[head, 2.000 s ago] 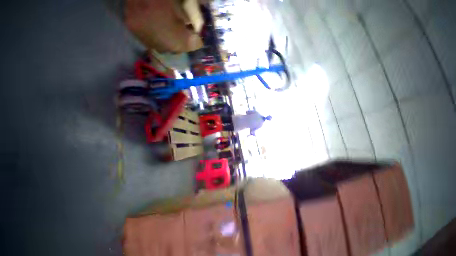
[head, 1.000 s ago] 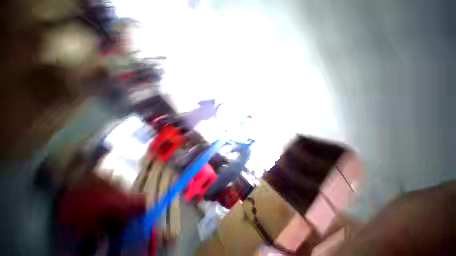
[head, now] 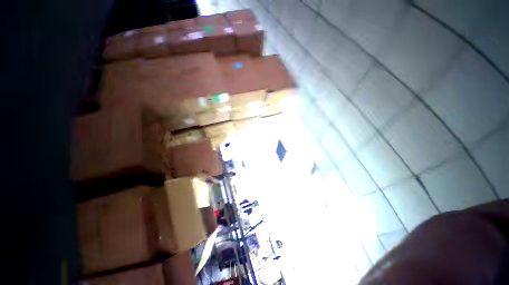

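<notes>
The view is tilted, with the ceiling on the right. Brown cartons are stacked along the left and top. A large carton (head: 106, 146) and another below it (head: 114, 231) are nearest. A paler carton (head: 187, 214) juts out beside them. A row of cartons with small white labels (head: 178, 40) is at the top. Neither of my hands can be made out. A dark, blurred, brownish-pink rounded shape (head: 446, 250) fills the lower right corner, very close; I cannot tell what it is.
A long bench line with small mixed items (head: 237, 239) runs along the lower middle. Overexposed white light hides much behind it. A pale tiled ceiling (head: 390, 111) fills the right. The left edge is very dark, with a faint yellow line (head: 64, 271) low down.
The view has swung from the blue-handled pallet truck and red stools to the stacked cartons. The blurred shape at lower right was there one second ago too.
</notes>
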